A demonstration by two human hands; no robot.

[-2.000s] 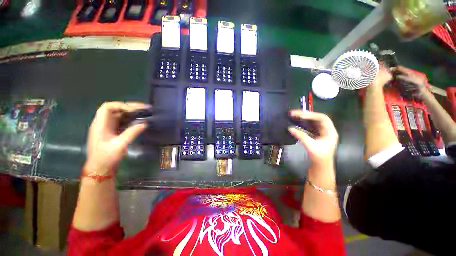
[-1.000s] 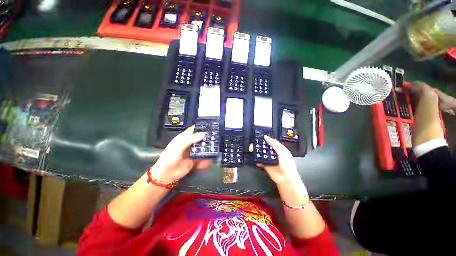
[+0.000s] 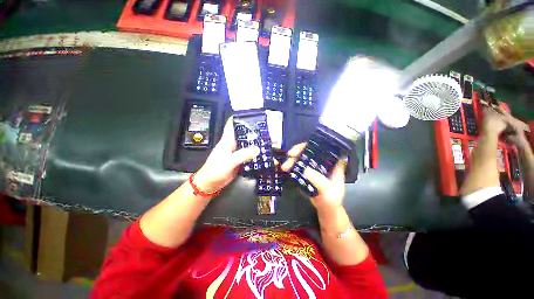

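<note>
My left hand [image 3: 220, 162] holds an open flip phone [image 3: 252, 131] with a glowing white screen, its thumb on the keypad. My right hand [image 3: 329, 185] holds another open flip phone [image 3: 321, 156], tilted, its screen glaring white. Both are raised over the black phone tray [image 3: 175, 153]. Four open phones stand in its back row, one of them [image 3: 307, 70] at the right. A closed flip phone [image 3: 199, 125] lies in the front left pocket. Another open phone [image 3: 269, 182] lies between my hands, partly hidden by the left one.
A red phone tray [image 3: 158, 24] with phones is at the back. A white fan [image 3: 432, 98] and a red pen [image 3: 375, 146] are at right. Another person's hands [image 3: 497, 125] are over a second red tray [image 3: 446, 175]. Covered documents [image 3: 28, 143] lie left. A metal arm [image 3: 439, 52] reaches overhead.
Both hands have come from the tray's side edges to its front middle, then lifted a phone each. The right phone has swung its screen up and right. Closed phones came into view in the front side pockets.
</note>
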